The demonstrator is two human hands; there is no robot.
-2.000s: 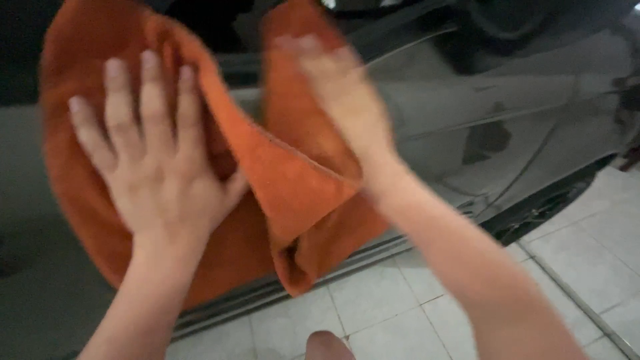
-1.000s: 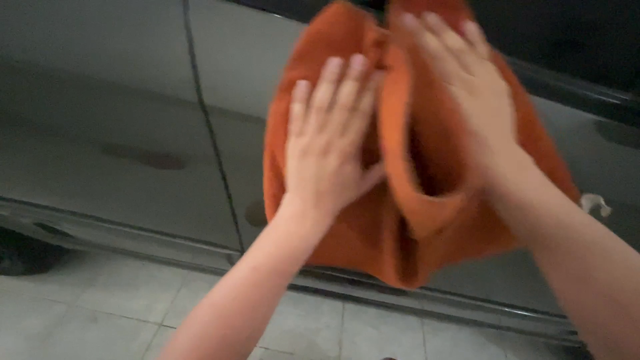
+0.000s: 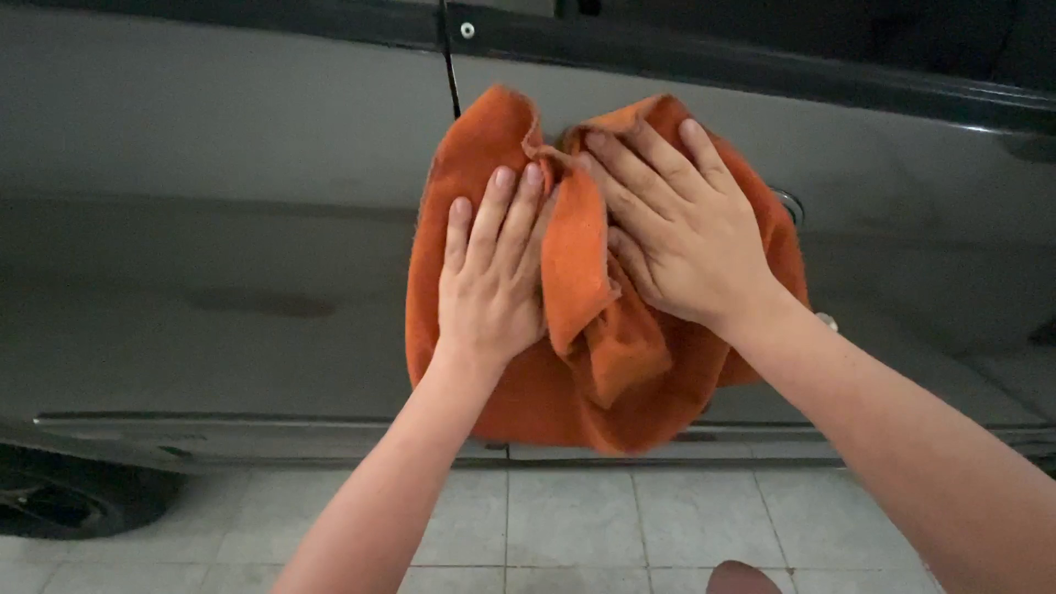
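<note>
An orange cloth (image 3: 577, 421) lies bunched against the side of a dark grey car (image 3: 247, 247), with a raised fold down its middle. My left hand (image 3: 495, 272) presses flat on the cloth's left part, fingers pointing up and slightly apart. On its right part rests my right hand (image 3: 685, 223), fingers spread and slanting up to the left, its thumb beside the fold. Neither hand grips the cloth. Part of the door seam is hidden behind the cloth.
A door handle (image 3: 789, 206) shows partly beyond the cloth's right edge. A black window trim (image 3: 660, 70) runs above. At lower left is a car wheel (image 3: 74, 495). Pale floor tiles (image 3: 569, 520) lie below the sill, and a rounded brownish shape (image 3: 742, 577) shows at the bottom edge.
The view has shifted along the car. Both hands have moved over the car's side together with the orange cloth, staying on it throughout.
</note>
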